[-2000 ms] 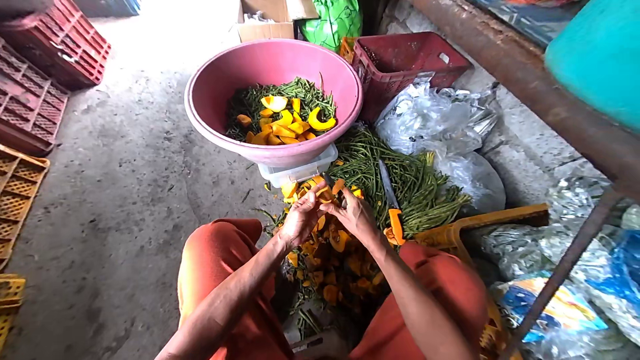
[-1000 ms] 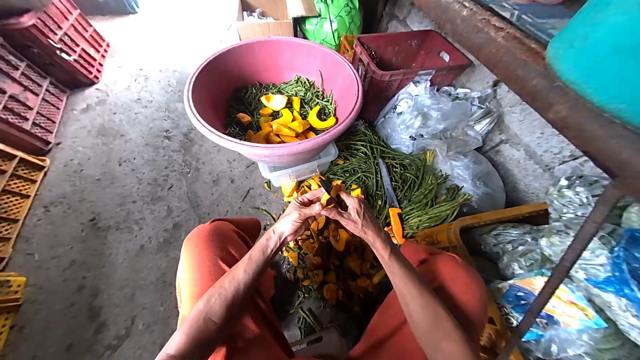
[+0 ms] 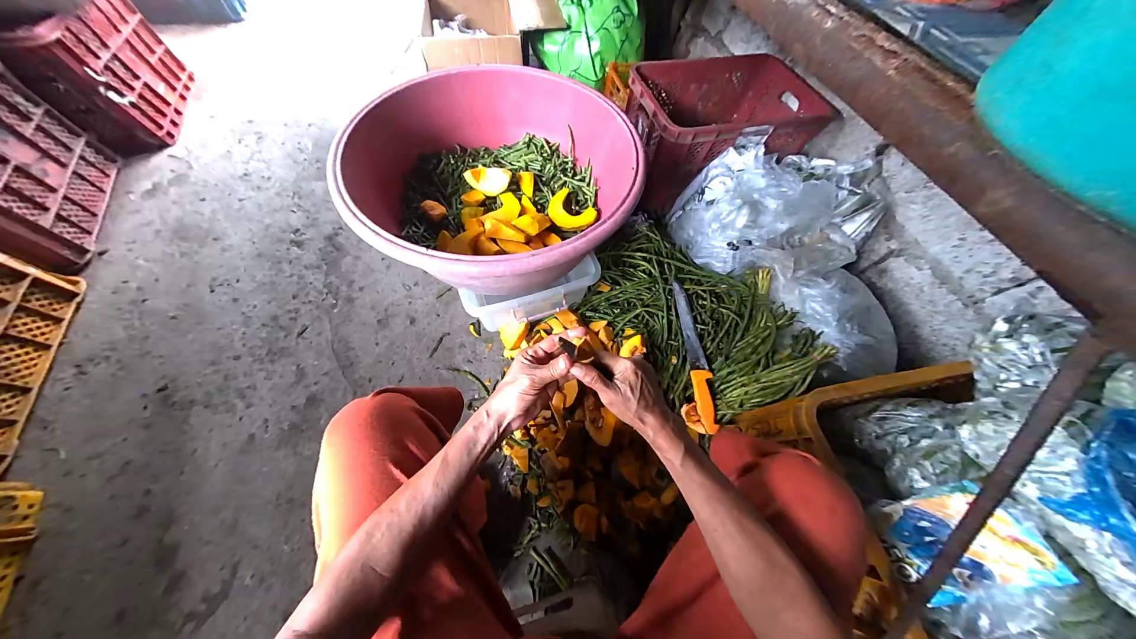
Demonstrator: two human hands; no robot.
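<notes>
Both hands meet over a heap of cut pumpkin pieces (image 3: 599, 424) between my knees. My left hand (image 3: 532, 377) and my right hand (image 3: 624, 383) grip one small pumpkin piece (image 3: 581, 349), its dark rind side partly showing; the fingers cover much of it. Beyond them, a pink plastic basin (image 3: 390, 232) holds cut green beans (image 3: 550, 160) and yellow-orange pumpkin chunks (image 3: 506, 217). Long green beans (image 3: 745, 328) lie in a pile to the right, and on them rests a knife (image 3: 699, 382) with an orange handle, its blade pointing away from me.
A clear plastic container (image 3: 532, 302) is under the basin. Behind stand a dark red crate (image 3: 710, 133) and a cardboard box (image 3: 470, 51). Plastic bags (image 3: 772, 209) lie to the right, near a yellow crate (image 3: 852, 390) and a rusty metal bar (image 3: 941, 115). More crates (image 3: 53, 169) line the left.
Both hands have stayed close together over the heap, with small shifts of the fingers. The piece between them is turned, and its dark side shows more than two seconds ago.
</notes>
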